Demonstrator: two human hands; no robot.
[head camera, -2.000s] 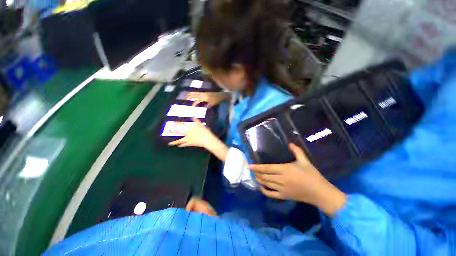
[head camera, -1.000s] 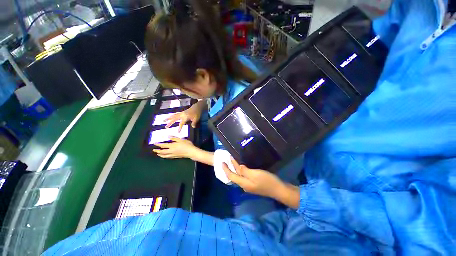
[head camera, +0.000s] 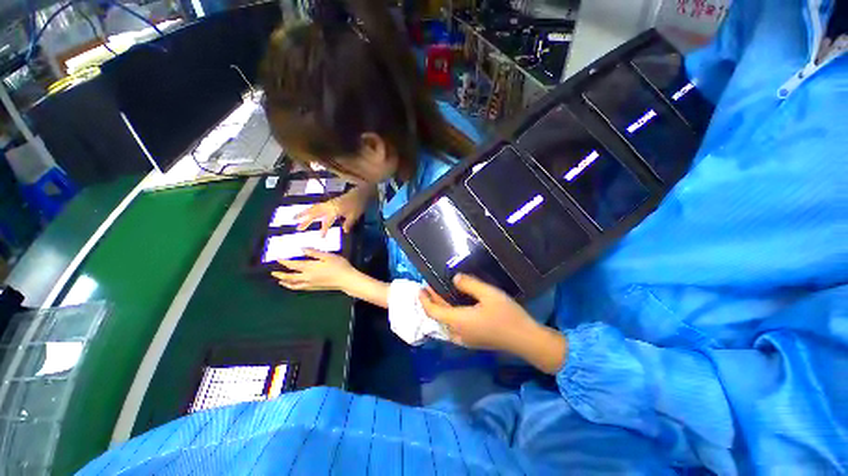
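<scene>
Neither of my hands shows; a striped blue sleeve or smock (head camera: 307, 432) fills the bottom edge. Just beyond it a black foam tray (head camera: 313, 361) lies on the dark green mat, partly hidden by the blue cloth. A smartphone (head camera: 234, 385) in it shows a white grid or list with an orange-red strip at one end. At the right, another person's hand (head camera: 497, 325) is at the lower corner of a tilted black tray (head camera: 549, 271). Several handsets in that tray have black screens with small white lettering, and the nearest (head camera: 446, 244) reflects a bright glare.
A seated neighbour (head camera: 372, 153) in blue touches white-lit phones (head camera: 302, 244) in another tray. A person in a blue smock (head camera: 688, 335) stands close at right. The green belt (head camera: 200, 223), pale rail (head camera: 172, 321) and clear blister tray (head camera: 56, 372) lie left. Dark panels stand behind.
The phone before me went from black with a white spot to a lit grid. A hand beside the blue cloth is gone from view. The held tray swung more upright, then stayed nearly still.
</scene>
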